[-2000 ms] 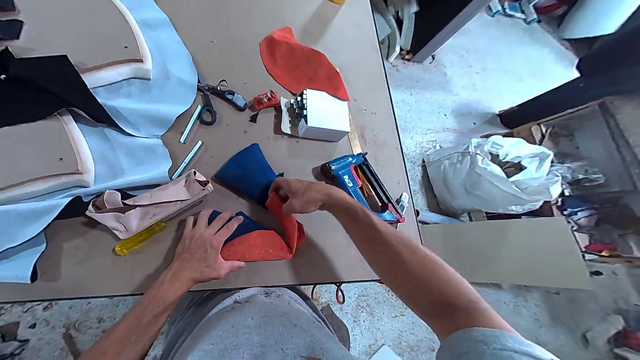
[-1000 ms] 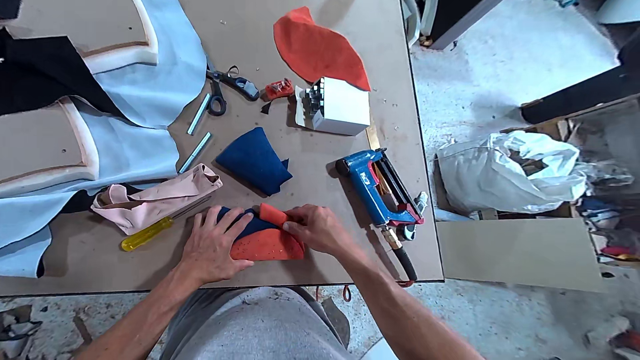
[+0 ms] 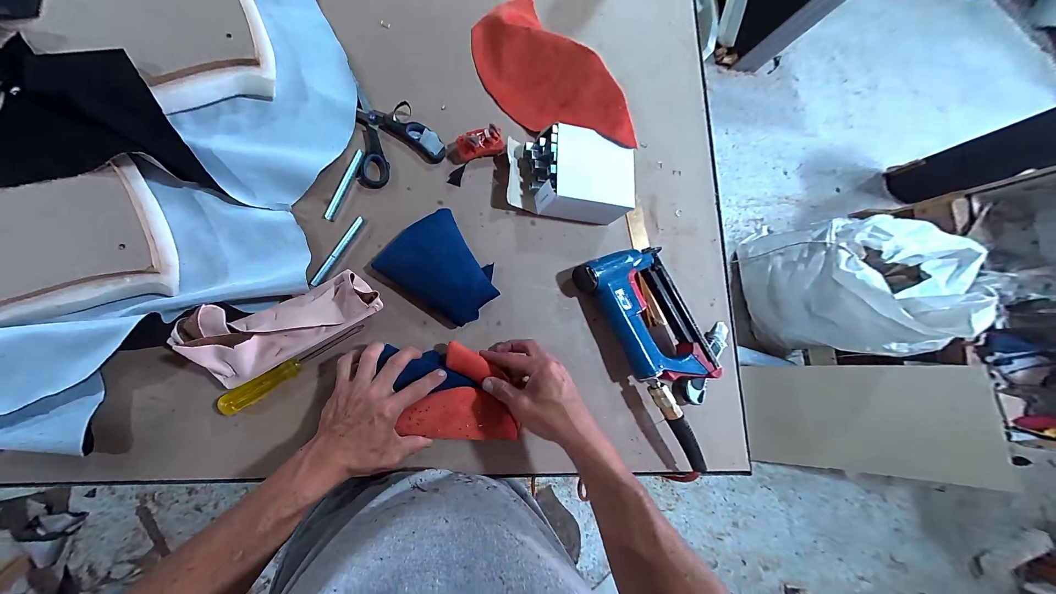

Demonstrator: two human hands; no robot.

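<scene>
Near the table's front edge lies an orange-red fabric-covered piece [image 3: 458, 414], with dark blue fabric [image 3: 422, 371] along its upper side. My left hand [image 3: 370, 408] spreads over its left end, fingertips pressing on the blue fabric and thumb at the orange-red part. My right hand [image 3: 536, 386] pinches the right end of the orange-red fabric, where a flap [image 3: 467, 361] is folded over the blue. Just above, a separate blue fabric piece [image 3: 437, 266] lies on the table. A blue pneumatic staple gun [image 3: 639, 318] rests to the right of my right hand.
A yellow-handled screwdriver [image 3: 260, 388] and pink fabric piece [image 3: 276, 330] lie left. Scissors [image 3: 374, 144], a red object [image 3: 479, 143], a white box of staples [image 3: 586, 173] and orange-red fabric [image 3: 549, 74] lie farther back. Light blue panels [image 3: 264, 124] cover the left side. A white bag [image 3: 858, 289] stands right, beyond the table.
The separate blue piece, earlier beside my right hand at the orange-red fabric, now lies apart. My right hand has folded an orange-red flap over the blue fabric. My left hand stays on the piece.
</scene>
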